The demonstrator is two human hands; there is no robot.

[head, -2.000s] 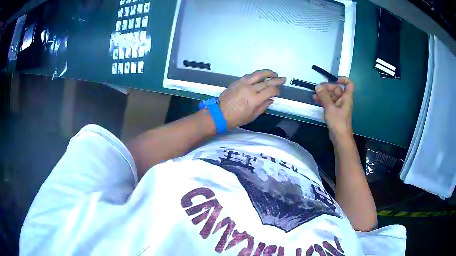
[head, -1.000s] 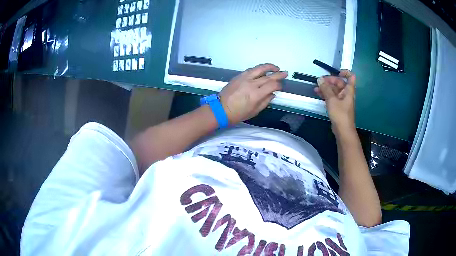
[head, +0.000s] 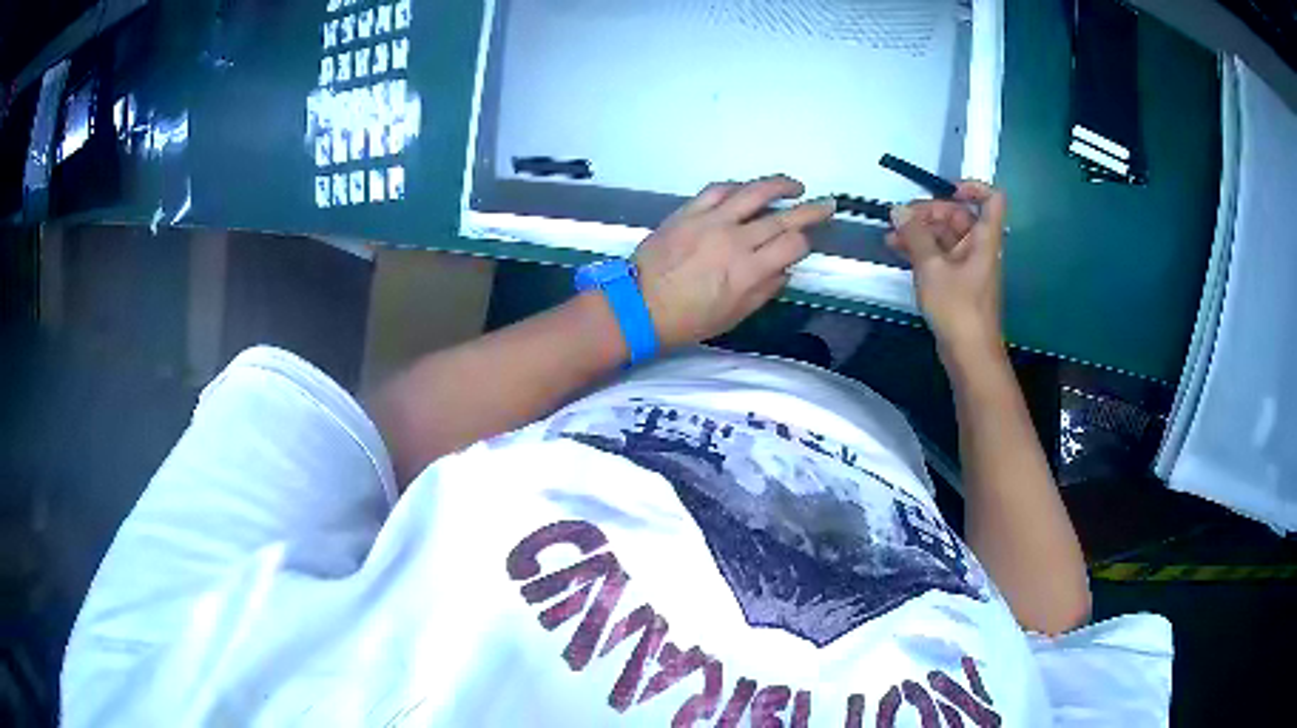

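Note:
A large grey-silver panel [head: 711, 107] with a dark border lies on a white sheet [head: 981, 142]. A black strip [head: 552, 167] lies near its near-left corner. My left hand [head: 726, 259] rests at the near edge, fingertips at the left end of a short black strip [head: 862, 208]. My right hand [head: 956, 259] pinches the right end of that strip between thumb and finger. A second black strip [head: 915, 175] sticks out from the fingers of my right hand over the panel. The fingertips hide both strip ends.
Rows of small pale pads [head: 361, 107] lie left of the panel on the green mat [head: 256, 171]. Black strip stock with white bars [head: 1104, 100] lies to the right. A glossy clear bag [head: 157, 135] is at far left. White sheets [head: 1252, 313] hang at far right.
The fingertips of my left hand have moved right and now meet the short strip's left end. The short strip sits slightly higher in the picture than two seconds ago.

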